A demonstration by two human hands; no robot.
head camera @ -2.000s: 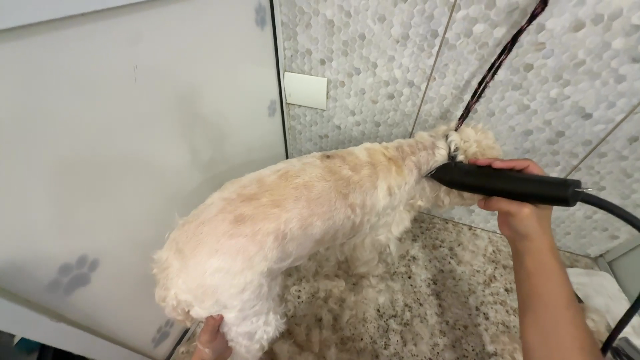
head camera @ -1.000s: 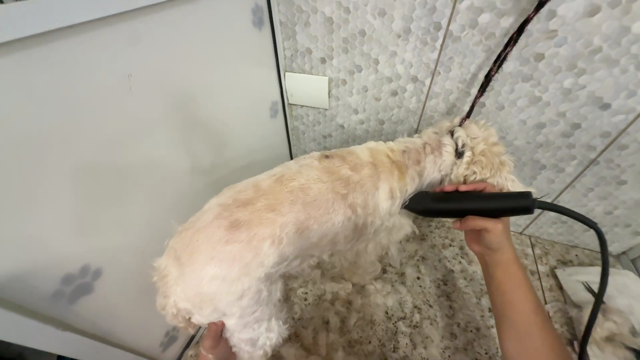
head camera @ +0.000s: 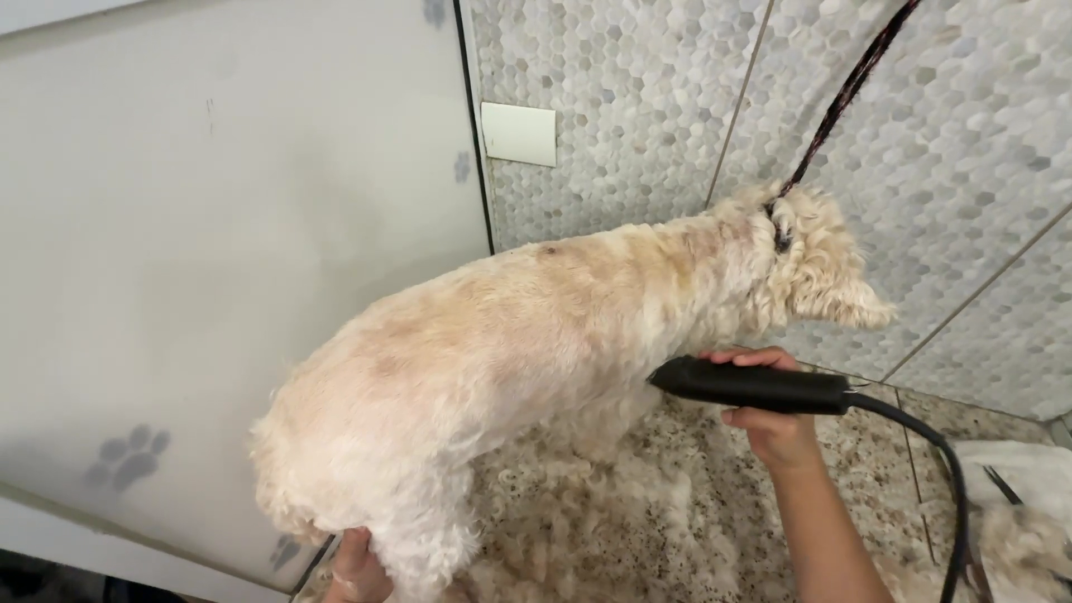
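Observation:
A cream, curly-coated dog (head camera: 502, 335) stands with its rump at the left and its head at the right, its back and side cut short. My right hand (head camera: 775, 419) grips a black corded electric clipper (head camera: 754, 385), whose blade end meets the fur low on the dog's shoulder. Around the neck runs a dark grooming loop, joined to a braided dark lead (head camera: 846, 96) rising to the upper right. My left hand (head camera: 360, 569) is at the dog's hind leg, partly behind it; its fingers are mostly hidden.
Cut fur lies over the speckled surface (head camera: 703, 502) below the dog. A hexagon-tiled wall (head camera: 620, 109) stands behind, beside a frosted panel (head camera: 209, 251) with paw prints. The clipper's black cord (head camera: 959, 469) curves down at the right, near a white cloth (head camera: 1022, 469) and a dark-tipped tool (head camera: 1002, 485).
My right hand and the clipper have moved from the dog's neck down to its shoulder. The dog's head, partly behind the hand before, now shows more fully. My left hand stays by the hind leg.

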